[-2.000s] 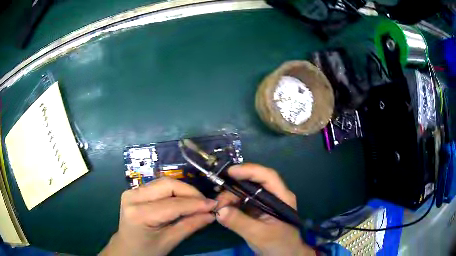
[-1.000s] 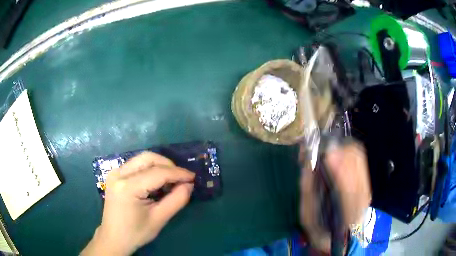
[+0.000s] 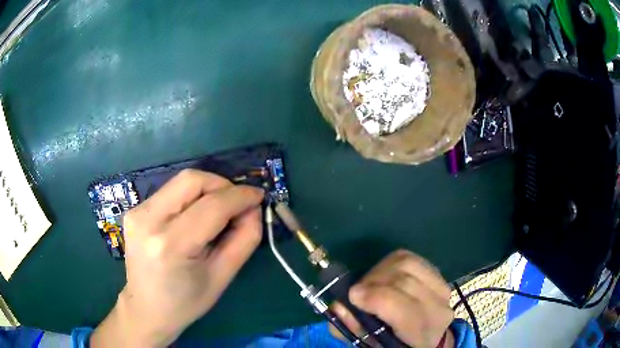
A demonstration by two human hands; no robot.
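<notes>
The phone assembly (image 3: 204,163) lies flat on the green mat, its main board (image 3: 114,204) at the left end and a small blue board (image 3: 277,178) at the right end. My left hand (image 3: 187,251) lies over its middle and front part, thumb and fingertips pinched together at the small board; what they pinch is too small to tell. My right hand (image 3: 401,299) grips the black handle of the soldering iron (image 3: 314,255). Its tip and the curved silver feed tube point at the small board, close beside my left fingertips.
A brown bowl (image 3: 442,102) with whitish scraps stands behind, right of the phone. A small tray of shiny slivers (image 3: 488,132), a purple stick (image 3: 453,162), a black station (image 3: 564,183) and a green-flanged spool (image 3: 605,30) are at right. A cream sheet (image 3: 17,211) is at the left edge.
My right hand has come from beside the bowl to the phone with the iron. My left hand stays pinched over the phone. The view has shifted closer, and the bowl appears larger.
</notes>
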